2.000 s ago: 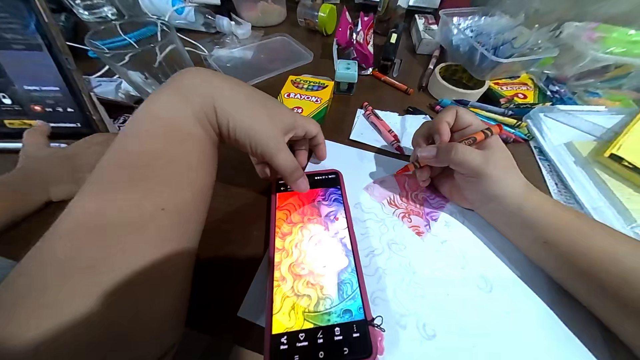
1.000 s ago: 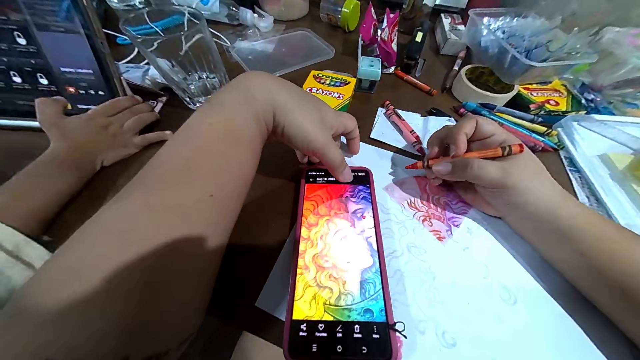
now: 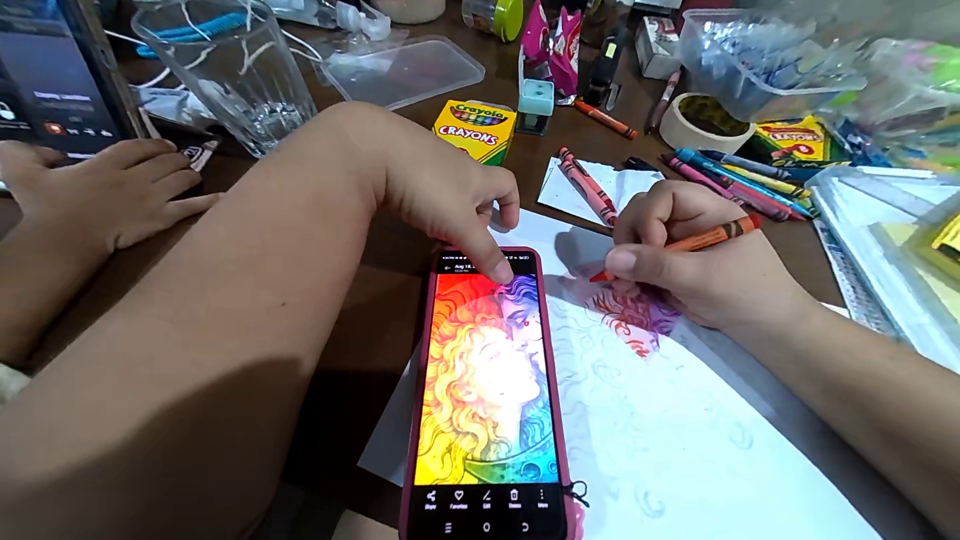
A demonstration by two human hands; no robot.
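My left hand [image 3: 457, 199] reaches over the top of a smartphone [image 3: 487, 375] in a pink-red case, its thumb on or just over the screen's upper edge. The phone shows a rainbow-coloured drawing of faces and flowing hair. It lies upon white drawing paper [image 3: 675, 442] that bears faint pencil curls and a patch coloured red and purple. In my right hand [image 3: 675, 255] is an orange-red crayon [image 3: 712, 235], pinched between thumb and fingers, its tip pointing left near the coloured patch. Two red or pink crayons [image 3: 587, 186] rest on a small piece of white paper [image 3: 559, 189].
Another person's hand [image 3: 120, 187] rests at the left by a tablet-like screen [image 3: 60, 75]. Behind stand a glass [image 3: 232, 75], a crayon box [image 3: 474, 131], a sharpener [image 3: 535, 105] and a tape roll [image 3: 705, 131]. Loose crayons [image 3: 742, 180] and plastic containers [image 3: 765, 67] lie at the right.
The crayon in my right hand, roughly level one second ago, now slants with its tip lower. The other person's hand has shifted on the table. The view has moved somewhat.
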